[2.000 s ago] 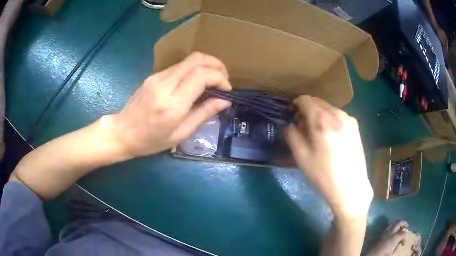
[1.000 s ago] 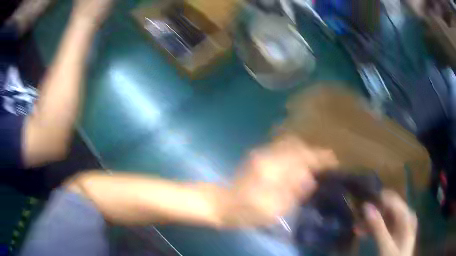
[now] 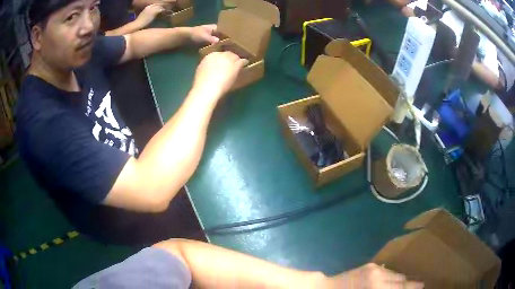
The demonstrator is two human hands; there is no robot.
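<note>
My left hand (image 3: 372,278) is at the bottom edge of the picture, cut off and slightly blurred, beside an open brown carton. Its fingertips and whatever they touch cannot be made out. Only the raised lid and flaps of this carton (image 3: 446,251) show at the bottom right; its inside is out of the picture. My right hand is not in view.
Another open carton (image 3: 341,168) holds black cable and a clear bag. A seated person (image 3: 62,130) reaches into a carton (image 3: 254,73). A cardboard roll (image 3: 389,176) ringed by white cable, a power strip (image 3: 415,51) and black cables (image 3: 282,216) lie around.
The view has swung left, away from my carton. My left hand has dropped to the lower edge and my right hand has left the picture. The black cable my hands held is out of sight.
</note>
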